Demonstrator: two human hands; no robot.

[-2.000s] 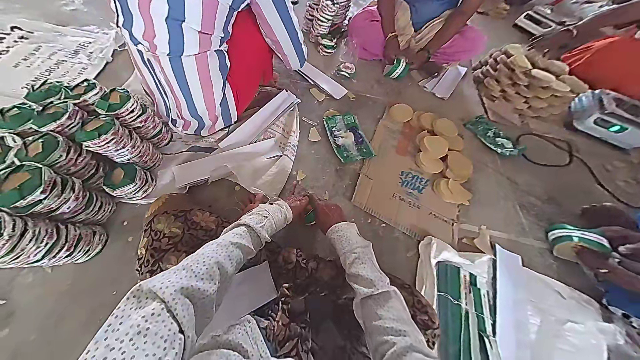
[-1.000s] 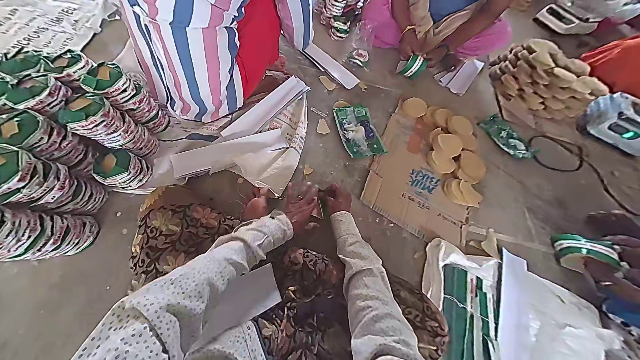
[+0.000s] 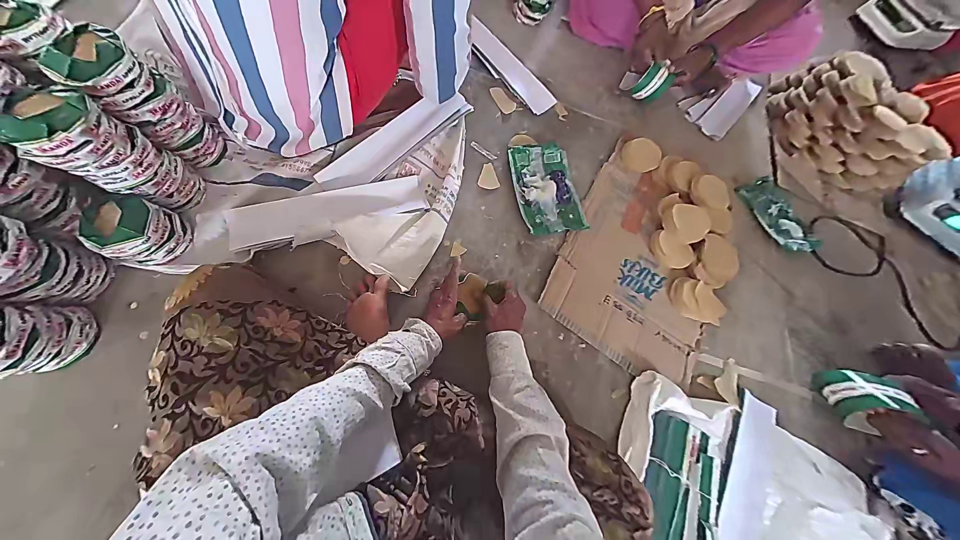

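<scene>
Just ahead of my lap, both hands are on a small round packet (image 3: 471, 294) with a tan disc face and green wrapping at its edge. My left hand (image 3: 446, 309) presses its left side, forefinger stretched forward. At the right side, my right hand (image 3: 504, 309) grips a dark green part of the wrapping with bent fingers. The packet's underside is hidden. A small tan scrap (image 3: 458, 249) lies beyond my left fingertip. To the right, several tan discs (image 3: 688, 223) lie on a flattened cardboard sheet (image 3: 592, 300). A bare foot (image 3: 368, 309) is left of my left hand.
Stacks of wrapped round packets (image 3: 135, 229) stand at left. White paper strips (image 3: 322, 214) lie on a sack. A green plastic pouch (image 3: 548, 187) lies ahead. Green printed wrappers (image 3: 671, 472) are at lower right. Co-workers sit around, one person's hands holding a packet (image 3: 652, 81). A disc pile (image 3: 855, 124) is at upper right.
My hands have moved apart, and the tan face of the packet now shows between them. The view has shifted somewhat.
</scene>
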